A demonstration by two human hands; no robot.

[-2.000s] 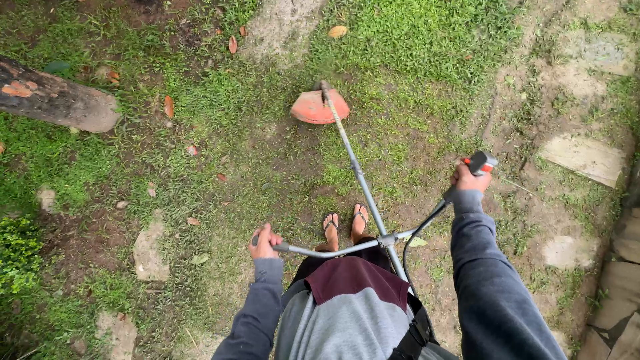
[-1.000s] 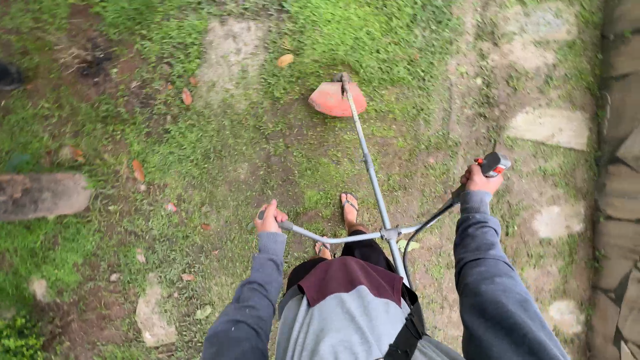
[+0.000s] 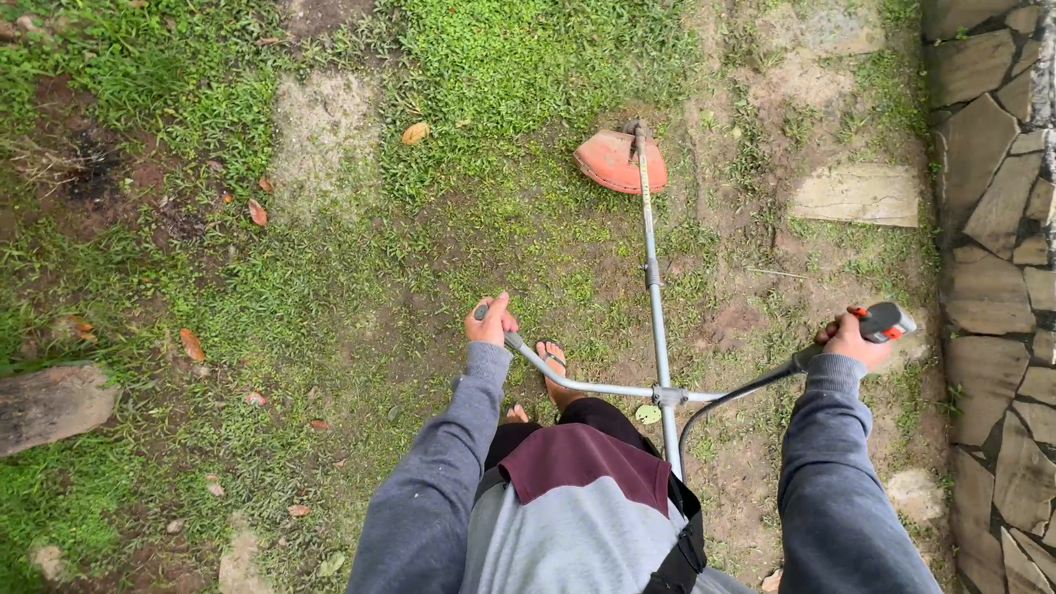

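My left hand (image 3: 492, 320) is closed around the left grip of a brush cutter's handlebar. On the right, my right hand (image 3: 853, 341) holds the throttle grip (image 3: 886, 322), which is dark with orange-red controls; a black cable runs from it toward the shaft. The two bars meet at a clamp (image 3: 669, 396) on the grey metal shaft (image 3: 657, 322). At the shaft's far end, the orange-red guard (image 3: 620, 161) hangs low over short grass and bare soil. The cutting part is hidden under the guard. A black harness strap (image 3: 681, 553) crosses my right side.
A stone-clad wall (image 3: 986, 297) runs along the right edge. Flat paving stones (image 3: 858, 195) lie beside it. A log end (image 3: 56, 406) juts in from the left. My foot in a flip-flop (image 3: 552, 360) stands below the handlebar. Denser grass (image 3: 536, 58) grows ahead.
The view has shifted right, bringing more of the stone wall in. The guard has swung rightward relative to my body. Both hands have kept their hold, and my feet have changed position.
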